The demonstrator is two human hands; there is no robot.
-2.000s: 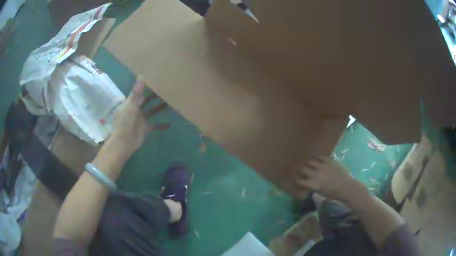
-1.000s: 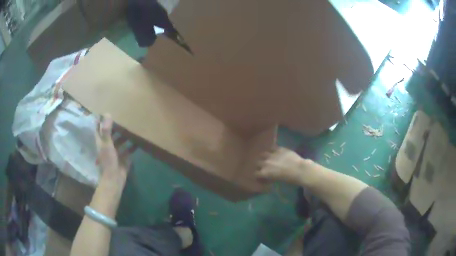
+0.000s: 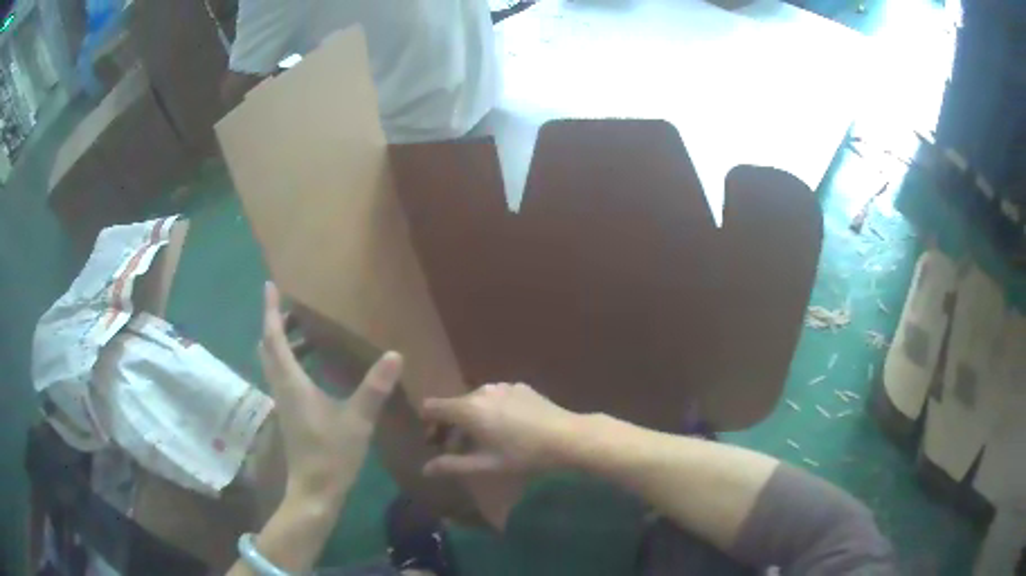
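Note:
A brown cardboard box blank [image 3: 596, 281] is held up in front of me, partly folded. Its wide dark panel with rounded flaps and slots stands to the right. A long lighter panel is raised at an angle on the left. My left hand [image 3: 326, 422] is at the blank's lower left edge, thumb and fingers spread; a light bangle is on the wrist. My right hand [image 3: 495, 428] is at the lower near end of the light panel, fingers bent around its edge. Part of the lower side wall is hidden behind my hands.
Crumpled newspaper [image 3: 186, 394] lies on a large carton at left. Brown blanks with dark squares [image 3: 973, 349] lie at right. Cardboard scraps [image 3: 829, 320] are on the green floor. A person in a white shirt [image 3: 433, 56] is ahead, beside a white sheet [image 3: 675, 73]. Another carton is at upper left.
The blank has turned, its light panel now tilted more upright and its flapped panel facing me. My right hand has moved left, closer to my left hand. The person's white shirt has come into view.

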